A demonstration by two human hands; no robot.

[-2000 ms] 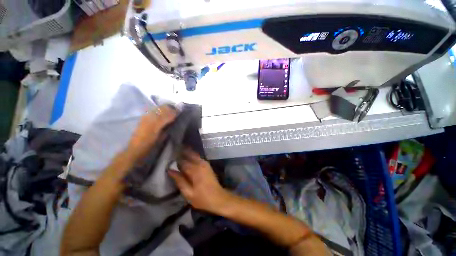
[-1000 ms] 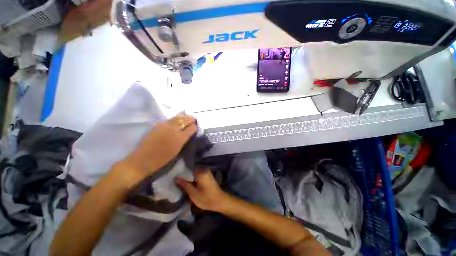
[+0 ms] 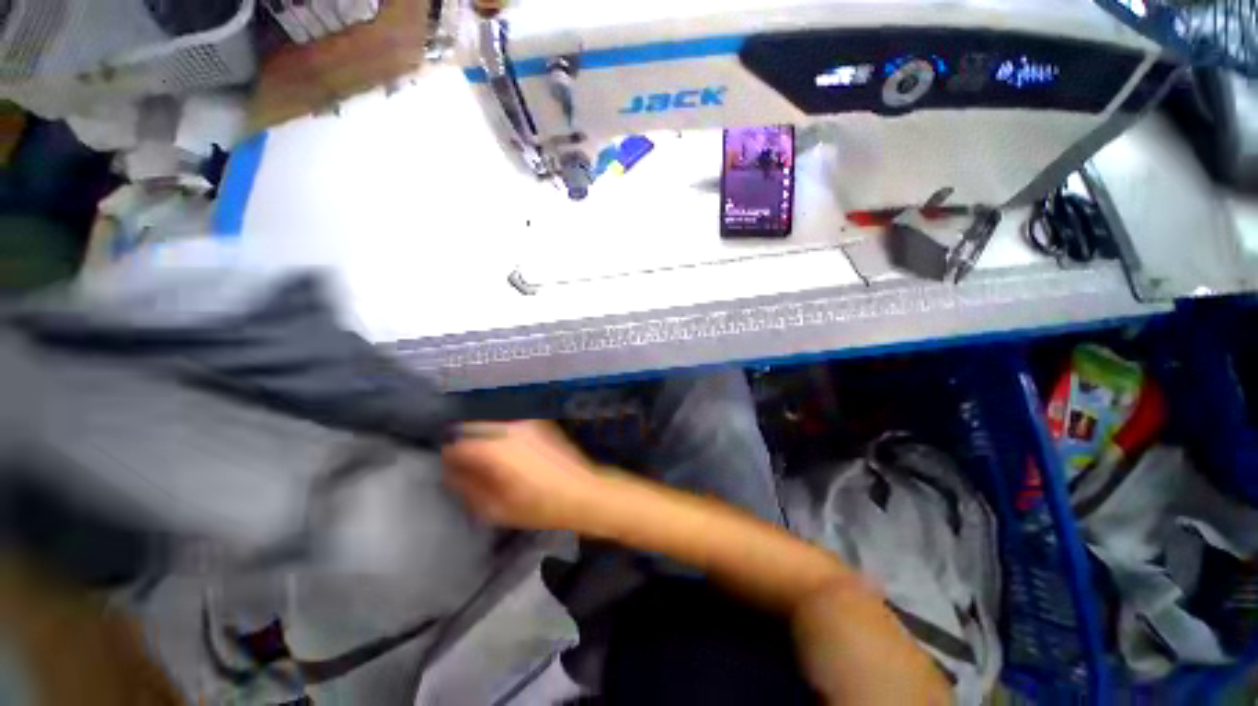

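Observation:
A light grey garment piece with dark grey parts is stretched out at the left, strongly blurred. My right hand is closed on its right end, below the table's front edge. My left hand is not visible; only a blurred forearm shows at the lower left corner, and the cloth hides the rest. The lockstitch machine head stands at the back. Its presser foot area has no cloth under it.
A smartphone lies under the machine arm. Right of it are a dark grey block, a red-handled tool and black scissors-like loops. A ruler tape runs along the front edge. A blue crate and grey cloth are below right.
The garment has moved off the machine table towards the left and is now spread out and blurred. My left hand has gone from view. My right hand has moved slightly left and up.

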